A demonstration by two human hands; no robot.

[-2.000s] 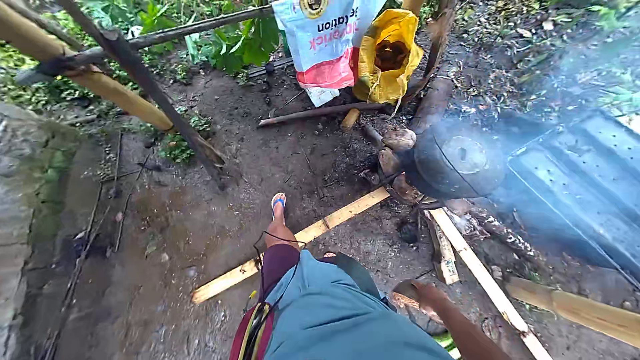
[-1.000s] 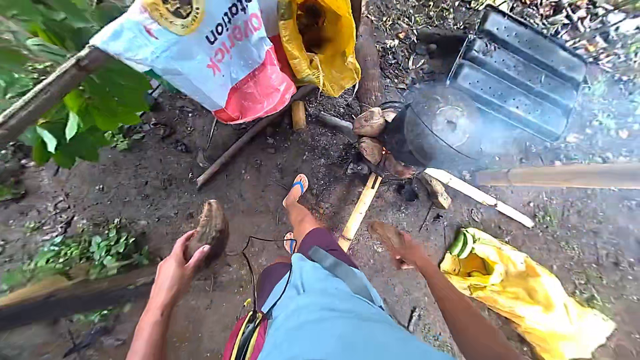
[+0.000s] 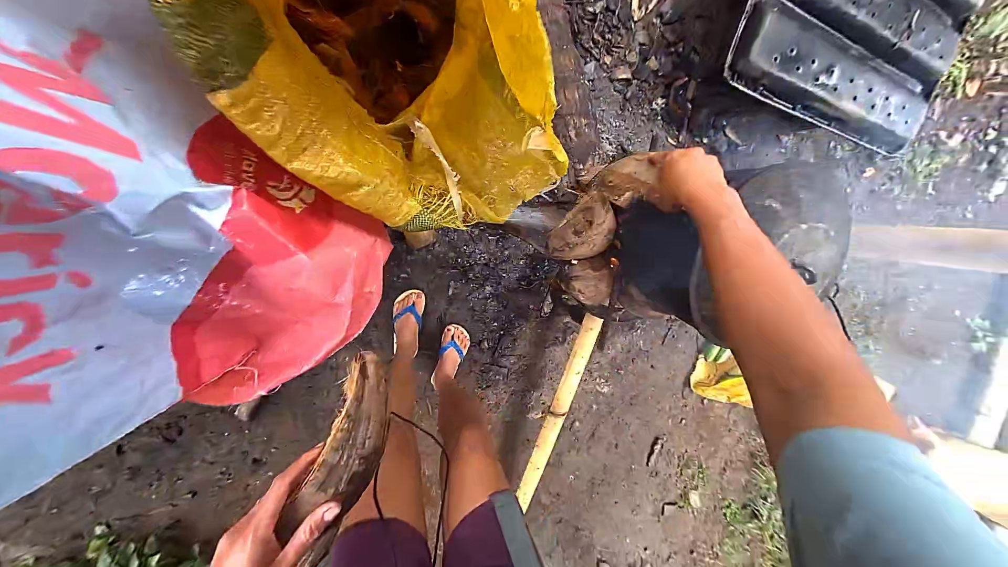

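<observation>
My left hand (image 3: 279,516) holds a coconut husk piece (image 3: 346,441) at the lower left, its fibrous edge turned up. My right hand (image 3: 693,179) reaches to the fire and grips another husk piece (image 3: 628,177) beside the blackened pot (image 3: 661,256). More husks (image 3: 584,228) lie against the pot's near side, with a small glow between them. The pot's round lid (image 3: 776,236) is partly hidden by my right forearm. A split bamboo strip (image 3: 559,409) runs from below the husks toward my legs.
An open yellow sack (image 3: 504,102) with brown fibrous matter and a white and red printed sack (image 3: 102,236) fill the upper left. A black perforated tray (image 3: 835,71) lies at the upper right. Smoke drifts at right; a yellow bag (image 3: 720,382) shows behind my arm.
My right hand, with its husk piece, has moved out to the husks by the pot. My left hand still holds its piece. The view has moved nearer to the sacks and fire.
</observation>
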